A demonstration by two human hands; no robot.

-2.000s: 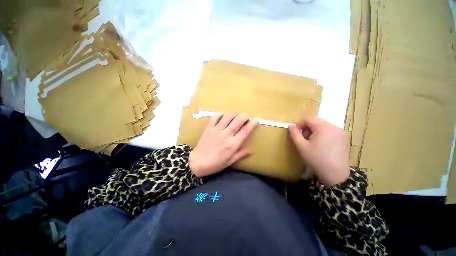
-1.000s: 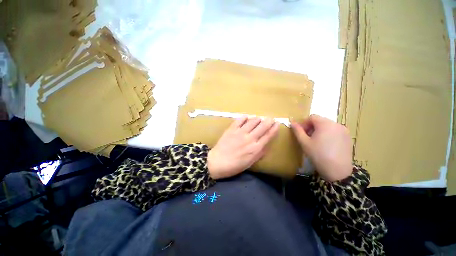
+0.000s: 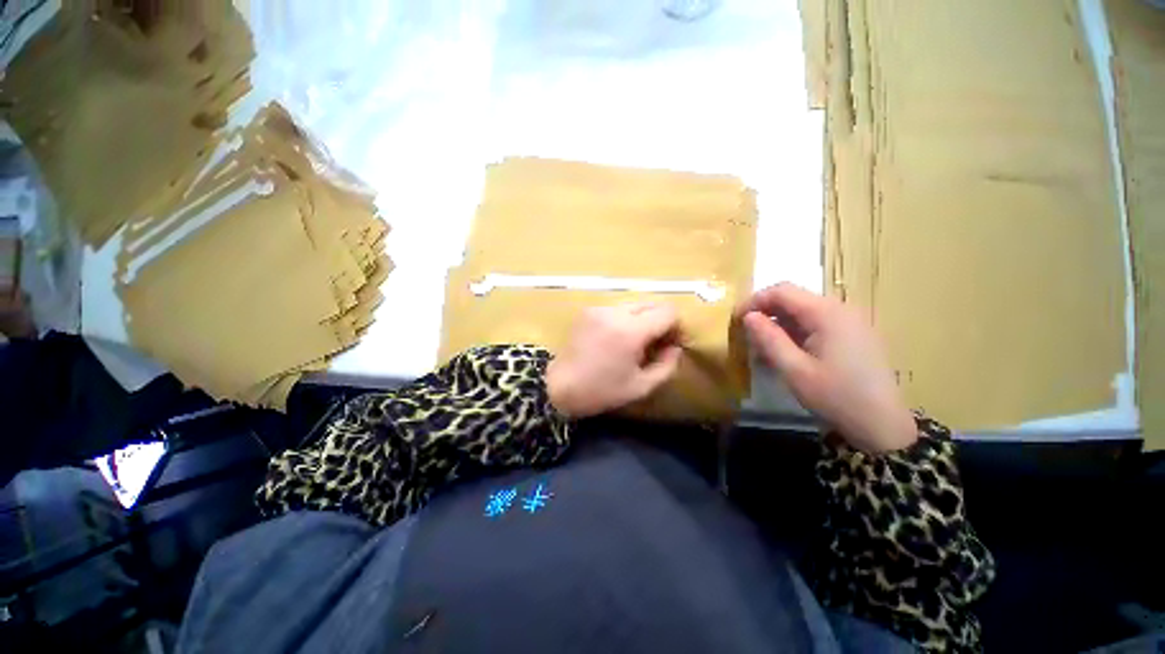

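A tan kraft packaging blank (image 3: 611, 224) lies in front of me, with others seemingly under it. A white strip handle (image 3: 588, 285) lies across its middle, fully uncovered, with knobbed ends left and right. My left hand (image 3: 616, 360) rests on the near part of the blank below the strip, fingers curled; whether it pinches anything is hidden. My right hand (image 3: 824, 358) is at the blank's right edge, thumb and forefinger tips close together there; I cannot tell whether they grip the edge.
A fanned pile of blanks with white strips (image 3: 243, 275) lies at left. Another tan pile (image 3: 128, 109) is at upper left, beside clear plastic film (image 3: 345, 77). Long kraft blanks (image 3: 997, 243) are stacked at right. The white tabletop's near edge runs by my forearms.
My left hand has come off the strip, moved towards me and curled its fingers. My right fingertips have left the strip's right end for the blank's edge. The view has shifted slightly.
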